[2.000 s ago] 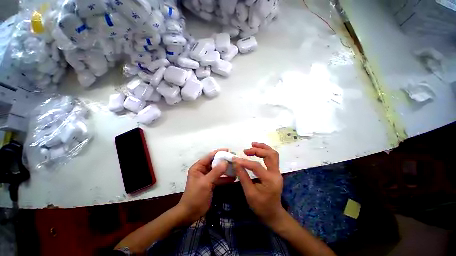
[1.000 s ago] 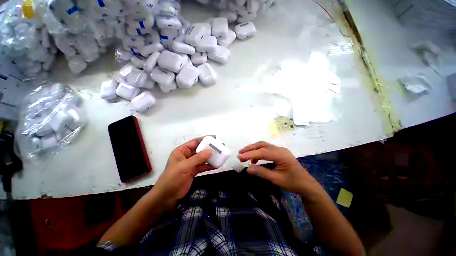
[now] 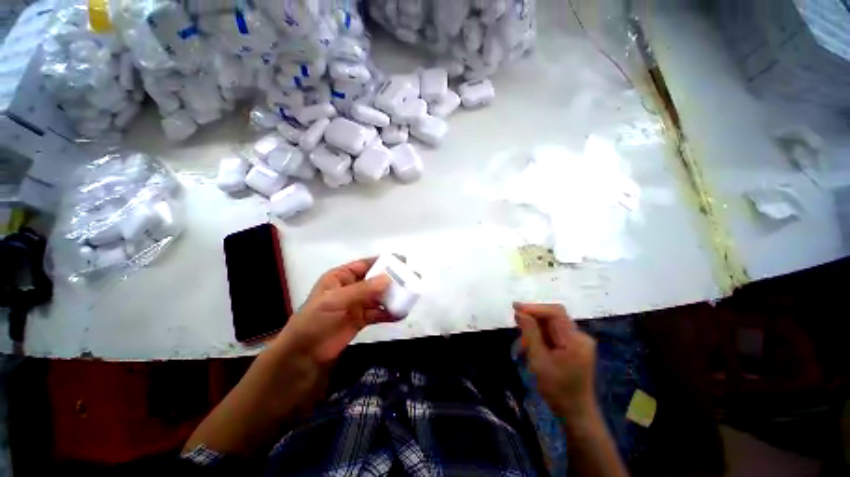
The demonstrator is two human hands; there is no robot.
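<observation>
A glossy white earbud charging case (image 3: 401,287) with a grey mark on its face is in my left hand (image 3: 340,307), held between thumb and fingers just above the table's front edge. My right hand (image 3: 557,349) is apart from the case, to its right, over the table edge. Its thumb and fingertips are close together. A faint pale bit shows below them, too blurred to tell whether it is held. A red-edged black smartphone (image 3: 256,282) lies on the table left of my left hand.
Loose white cases (image 3: 349,137) lie in a pile beyond the phone, with large clear bags (image 3: 214,56) behind. A small clear bag of cases (image 3: 121,216) is at left. A bright white heap (image 3: 587,200) lies right of centre, before the taped seam (image 3: 694,172).
My right hand has drawn away from the case, to the right and down, with its fingers closing together. My left hand still holds the case, its marked face now showing. The view has shifted slightly.
</observation>
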